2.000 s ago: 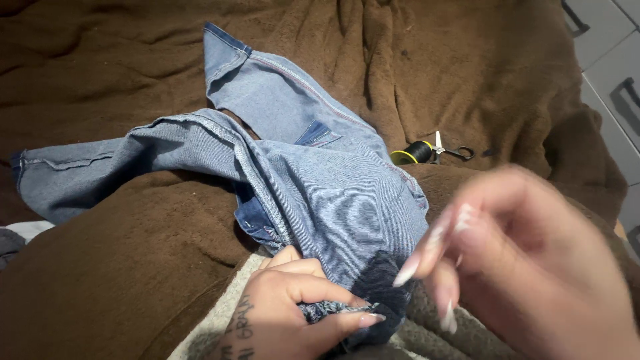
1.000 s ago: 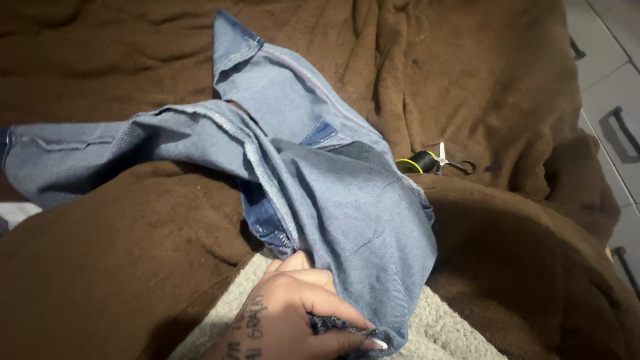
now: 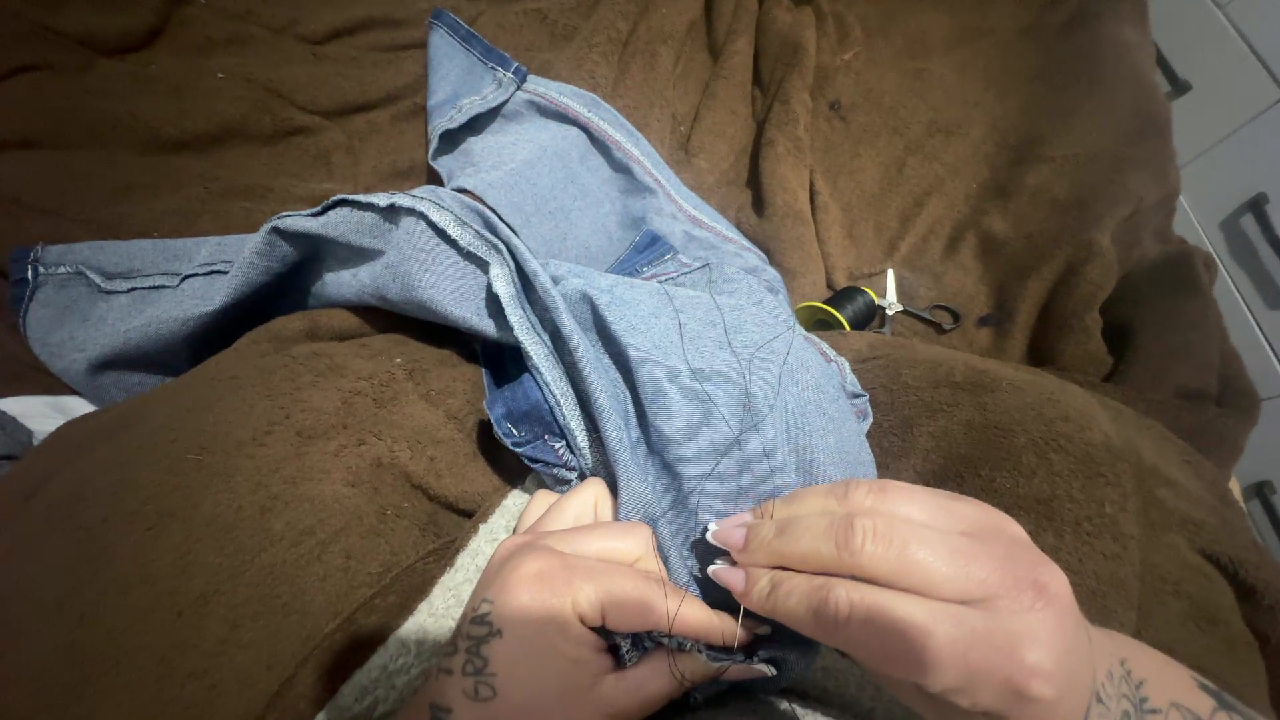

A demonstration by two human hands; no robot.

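Inside-out blue denim jeans (image 3: 710, 370) lie over the lap, both legs spread away from me. My left hand (image 3: 600, 600) pinches a gathered edge of the denim between thumb and fingers at the lower middle. Just to its right, my right hand (image 3: 890, 590) holds a thin sewing needle (image 3: 739, 628) between thumb and fingers, its tip down at the pinched edge. Dark thread (image 3: 746, 370) trails in loose loops over the denim and across my left fingers. The right thumb is mostly hidden behind the fingers.
A brown plush blanket (image 3: 1000, 180) covers the legs and the surface beyond. On it, right of the jeans, lie a spool of black thread (image 3: 852, 308) and small scissors (image 3: 915, 308), partly open. Light drawers with dark handles (image 3: 1250, 235) stand at the far right.
My right hand, raised and blurred two seconds ago and out of view one second ago, is back beside my left hand with the needle. My left hand has kept its pinch on the denim.
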